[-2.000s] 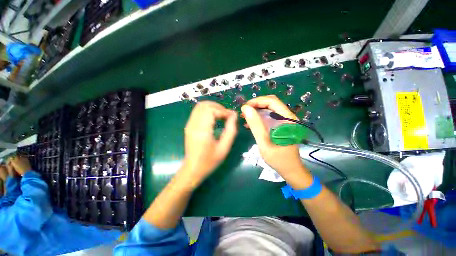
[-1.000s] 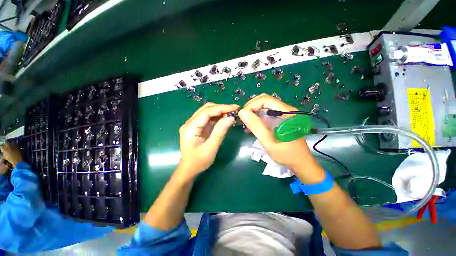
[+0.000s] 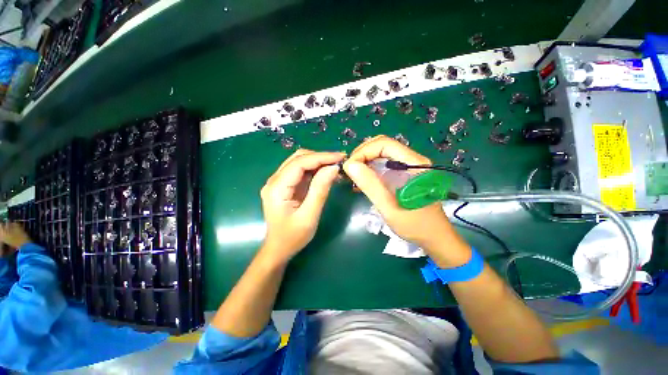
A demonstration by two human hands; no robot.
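Note:
My left hand [image 3: 294,199] pinches a small dark component [image 3: 341,169] between thumb and index finger; the fingers mostly hide it. My right hand [image 3: 399,192] holds the dispensing syringe like a pen, its fingertips meeting those of my left hand at the component. The syringe's bright green adapter cap [image 3: 425,190] shows above my right palm; the barrel and tip are largely hidden by the fingers. A clear air hose [image 3: 546,196] runs from the cap to the right. A thin black cable [image 3: 432,168] lies along the syringe. Many similar components [image 3: 373,92] lie on the white strip and green mat.
A black blister tray [image 3: 135,253] with parts stands at the left. The grey dispenser controller [image 3: 586,121] is at the right, with a white and blue tube on it. White paper [image 3: 399,245] lies under my right hand. Red-handled pliers [image 3: 627,302] are lower right. Another person's hand [image 3: 15,235] shows far left.
My hands have come together at the component, where two seconds ago there was a small gap. The view has shifted slightly. My right hand still holds the syringe.

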